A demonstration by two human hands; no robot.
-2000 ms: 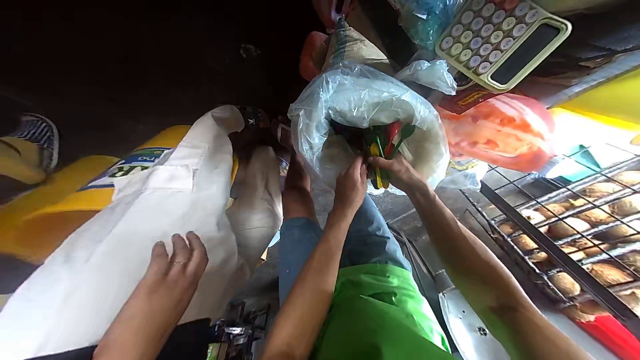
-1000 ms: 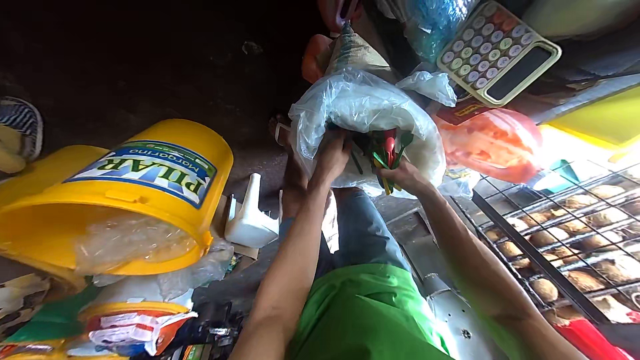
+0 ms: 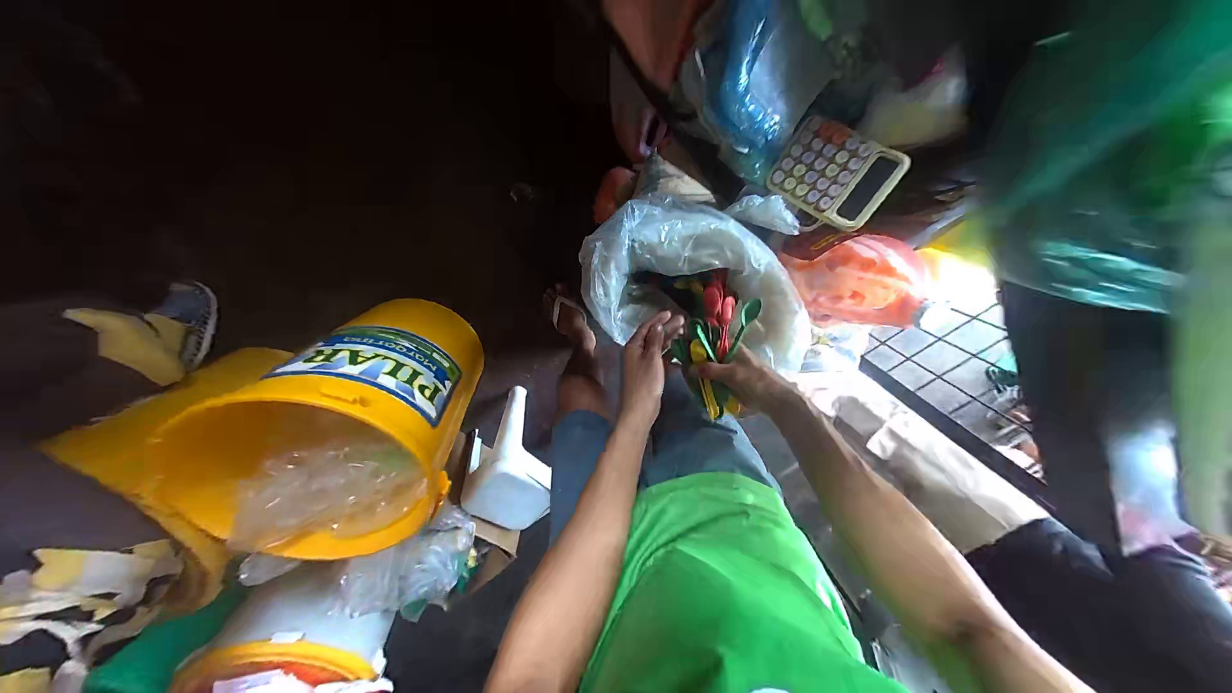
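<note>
My right hand (image 3: 739,375) is closed on a bunch of green, yellow and red plastic spoons (image 3: 714,351) at the near edge of an open sack. My left hand (image 3: 654,339) is beside the bunch with its fingers apart, at the left of the sack's mouth. The sack (image 3: 674,226) has a clear plastic liner folded over its rim. More coloured pieces show inside it, behind the bunch.
Left, a yellow Pilar margarine bucket (image 3: 399,318) lies tipped with clear plastic inside, near a white plastic scoop (image 3: 508,476). A calculator (image 3: 837,173), an orange plastic bag (image 3: 857,279) and a metal grid (image 3: 938,356) are beyond at the right. A person's dark-clothed legs (image 3: 1059,414) are at the far right.
My left hand has come out of the sack's mouth, and more spoons show in my right hand. Another person's hand and a white sack, seen two seconds ago at left, are gone. A person has appeared at right.
</note>
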